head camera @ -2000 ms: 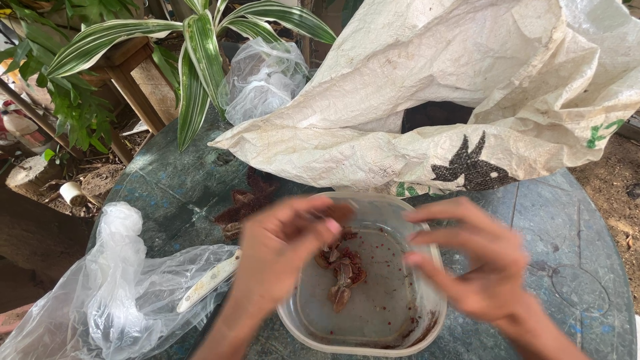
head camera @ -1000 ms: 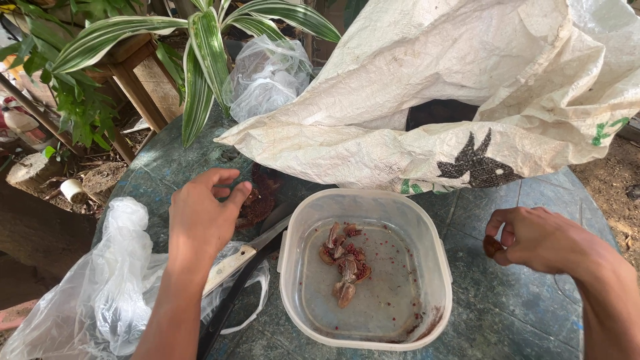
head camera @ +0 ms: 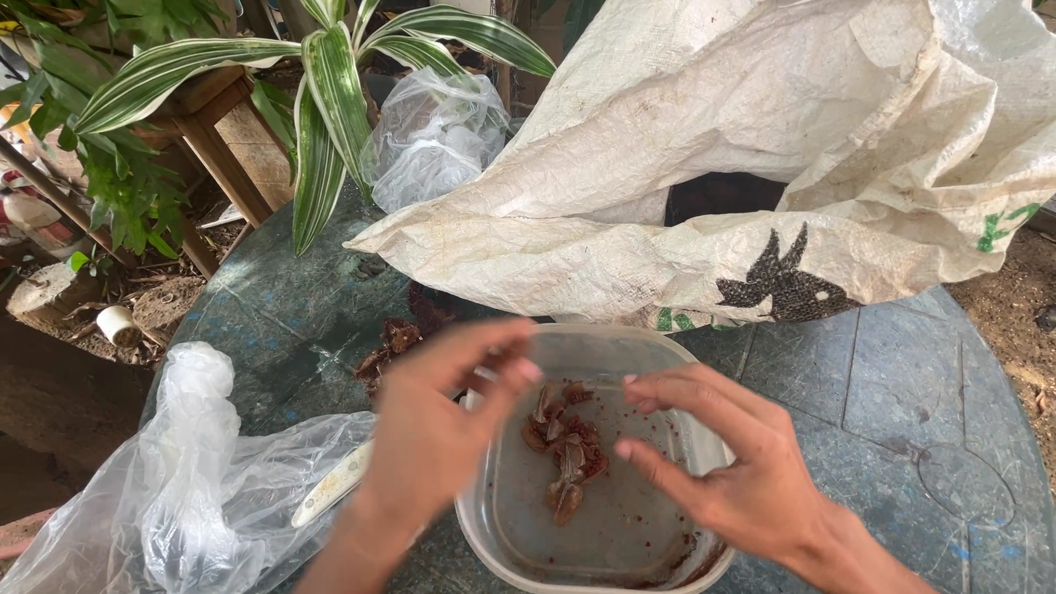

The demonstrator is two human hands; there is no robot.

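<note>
A translucent plastic container (head camera: pixel 528 569) stands on a worn, dark round table, with brown husk-like pieces (head camera: pixel 569 454) and small red grains inside. My left hand (head camera: pixel 445 412), blurred, is over the container's left rim, fingers curled; whether it holds something is not plain. Across from it, my right hand (head camera: pixel 718 454) is over the right side with fingers apart and nothing seen in them. Dark reddish-brown dried pieces (head camera: pixel 396 342) lie on the table behind my left hand. A pale handle (head camera: pixel 334 483), probably of a knife, shows beside my left wrist.
A large white woven sack (head camera: pixel 577 247) with a dark opening covers the table's back. A clear plastic bag (head camera: pixel 190 478) lies at the left, another (head camera: pixel 441 136) at the back beside a striped-leaf plant (head camera: pixel 338 107). A wooden stand (head camera: pixel 219 140) is behind the table's left edge.
Both hands have come in from either side of the container to above it. The small brown piece at my right fingertips one second ago is no longer seen there.
</note>
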